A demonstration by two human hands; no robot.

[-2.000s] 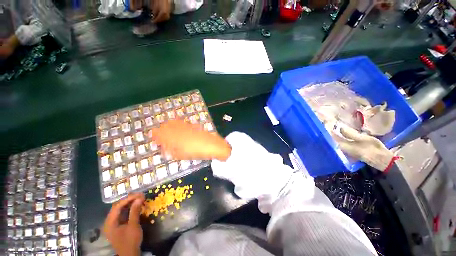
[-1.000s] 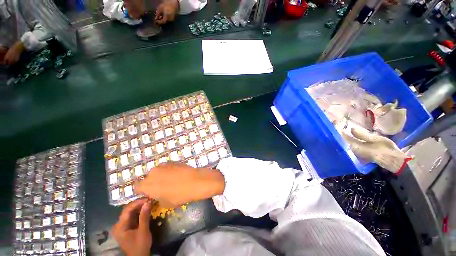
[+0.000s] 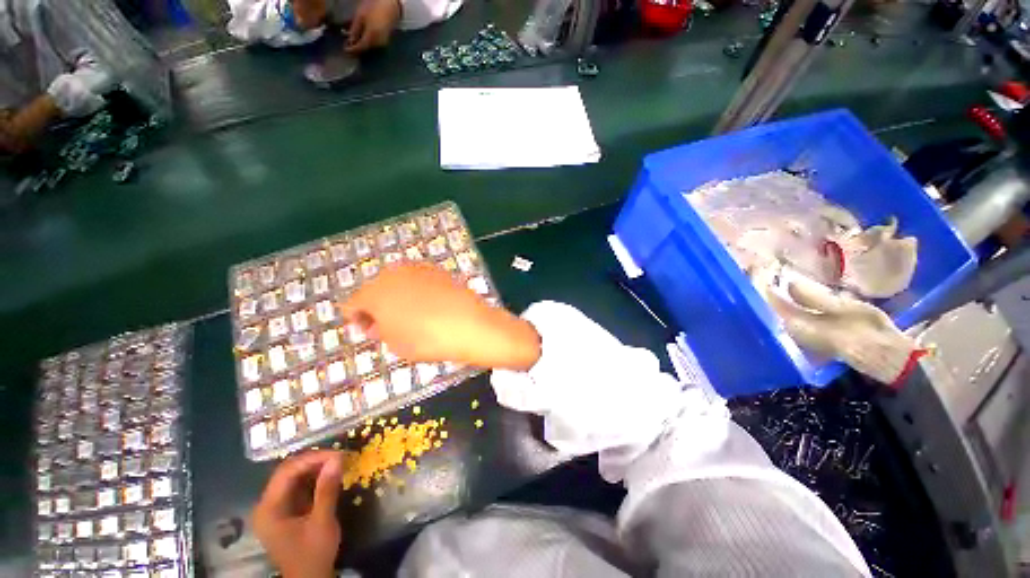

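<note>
A clear blister tray [image 3: 254, 435] holds rows of silvery-white squarish components, some with yellow or orange on them. My right hand [image 3: 435, 316] is over the middle of this tray, fingertips down at a pocket; the hand hides what its fingers touch. Small yellow pieces [image 3: 390, 449] lie in a loose pile at the tray's near edge. My left hand [image 3: 303, 508] is just left of the pile, thumb and index finger close together; whether anything is between them cannot be told. A second blister tray [image 3: 113, 474] with similar components lies at the left.
A blue bin [image 3: 706, 327] at the right holds off-white gloves [image 3: 847, 327] and crumpled plastic bags. A white paper sheet [image 3: 517, 127] lies beyond the tray. A small pale piece [image 3: 521, 264] lies right of the tray. Other people's hands and green circuit boards [image 3: 472, 54] are across the bench.
My right hand was over the tray, came down beside my left hand at the yellow pile, and is now back over the tray. My left hand has stayed near the pile.
</note>
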